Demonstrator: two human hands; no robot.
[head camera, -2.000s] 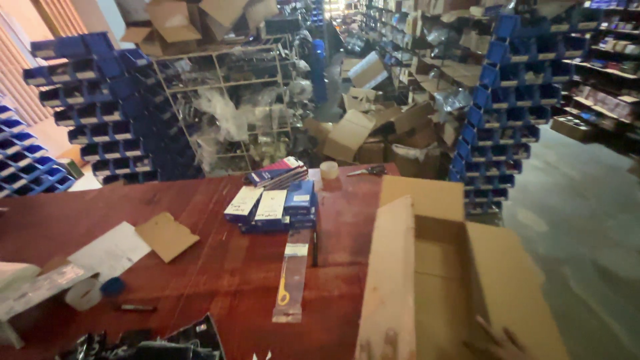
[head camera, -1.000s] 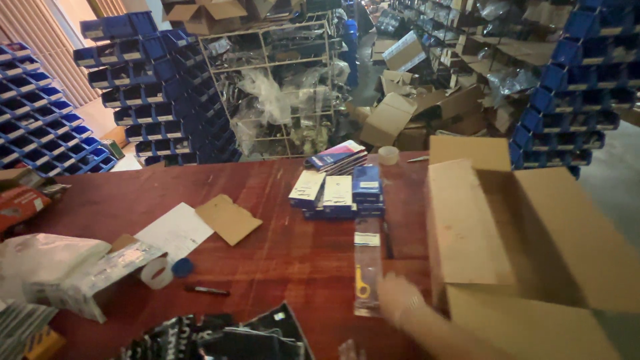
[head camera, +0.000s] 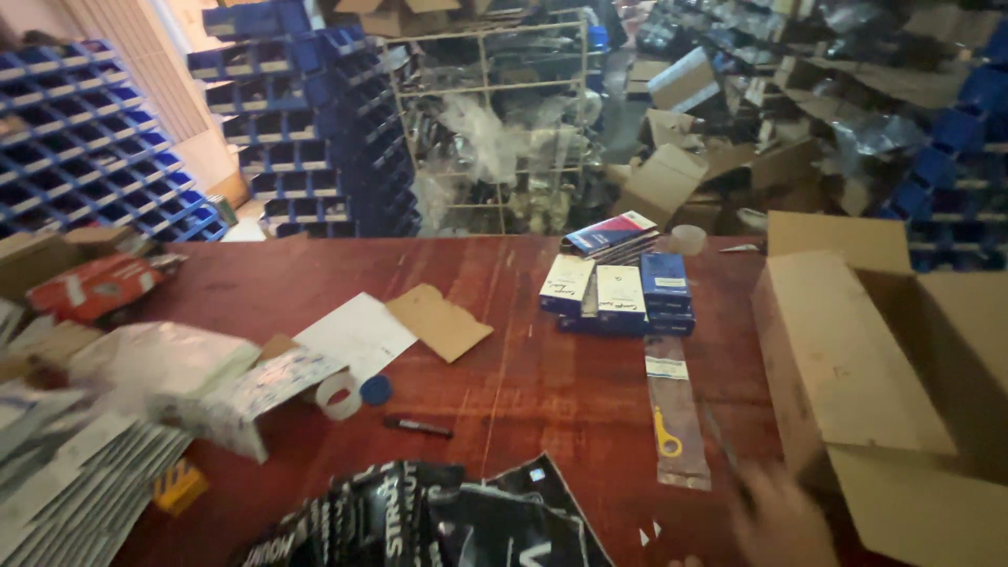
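My right hand (head camera: 780, 516), blurred, is low at the right, in front of the open cardboard box (head camera: 858, 354). It holds a thin, dark, long object (head camera: 720, 437) whose kind is too blurred to tell. To its left lies a clear plastic packet (head camera: 679, 394) with a yellow ring-handled tool (head camera: 668, 433) inside. Small blue and white boxes (head camera: 622, 295) are stacked behind the packet, with flat printed packs (head camera: 610, 236) on top. Only what seem to be fingertips of my left hand (head camera: 685, 561) show at the bottom edge. Black printed plastic bags (head camera: 441, 512) lie at the front.
A marker (head camera: 417, 427), a tape roll (head camera: 339, 396), a blue cap (head camera: 376, 390), white paper (head camera: 358, 339) and a cardboard piece (head camera: 441, 323) lie on the red table. Packages (head camera: 197, 370) crowd the left. Blue bins (head camera: 283, 126) and a wire rack (head camera: 484, 87) stand behind.
My right hand was at the box two seconds ago, then beside the clear packet with no tool plainly visible; now it holds the thin object. The view has turned left.
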